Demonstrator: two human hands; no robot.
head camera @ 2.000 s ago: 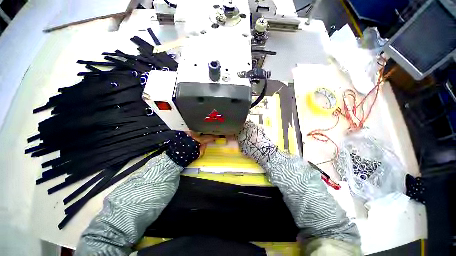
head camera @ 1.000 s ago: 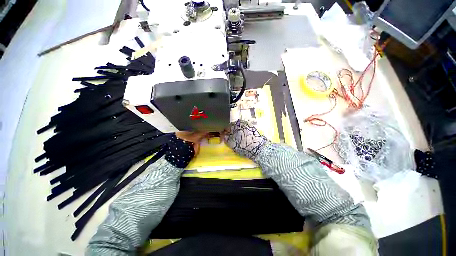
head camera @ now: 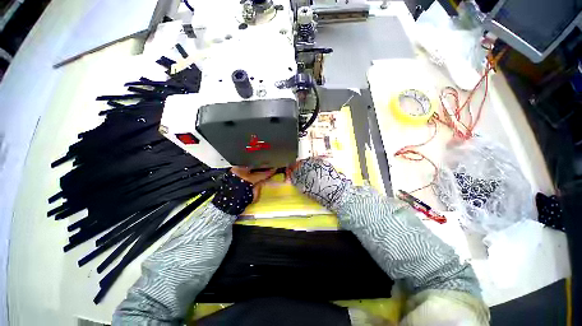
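The industrial sewing machine [head camera: 249, 134] stands in front of me, its dark grey cover with a red logo facing me. My left hand [head camera: 251, 177] is under the front of the head, mostly hidden by the head and the dotted cuff. My right hand [head camera: 292, 172] is close beside it, also partly hidden. A small dark piece shows between the fingertips, too small to name. The presser area is hidden. Unsewn black webbing straps [head camera: 293, 264] lie in a stack at the table's front edge. Finished straps [head camera: 127, 165] lie fanned out left of the machine.
Right of the machine lie a yellow tape roll [head camera: 415, 105], orange-red cord [head camera: 456, 118], red-handled thread snips [head camera: 422, 207] and a clear bag of rings [head camera: 478, 188]. A grey screen-like box [head camera: 536, 25] stands at the upper right. A pale board [head camera: 105, 32] lies at the upper left.
The view has shifted, so the machine sits further left than two seconds ago. Both hands stay under the machine head. A dark piece between the fingertips now shows more clearly.
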